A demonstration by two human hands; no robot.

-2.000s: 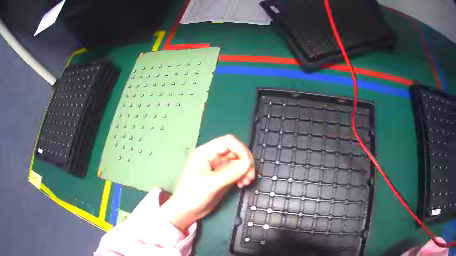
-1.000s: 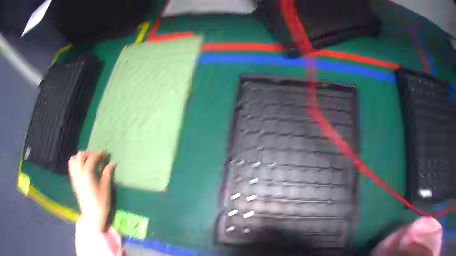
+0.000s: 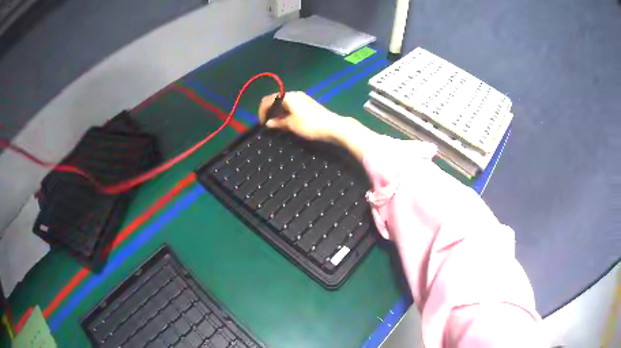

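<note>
My right hand (image 3: 296, 115), in a pink sleeve, reaches to the far edge of a black tray stack (image 3: 293, 187) with rows of bright dots and a white label on its near edge. The fingers are closed around a short black pen tool (image 3: 276, 106), held upright, with a red cord (image 3: 255, 79) running from its top. The pen's tip and anything on it are hidden by the fingers and too small to tell. My left hand is out of the picture. The central black tray (image 3: 160, 306) is cut off at the bottom left.
A white stack with dark dots (image 3: 442, 102) stands right of my right hand, at the table's edge. Black spare trays (image 3: 95, 197) lie askew at left under the red cord. A corner of the pale green sheet (image 3: 34, 336) shows bottom left. White papers (image 3: 323, 35) lie at the back.
The view has swung to the right. My left hand, last at the green sheet's lower left corner, has left the picture. My right hand and the pen tool have come into view at the right tray stack.
</note>
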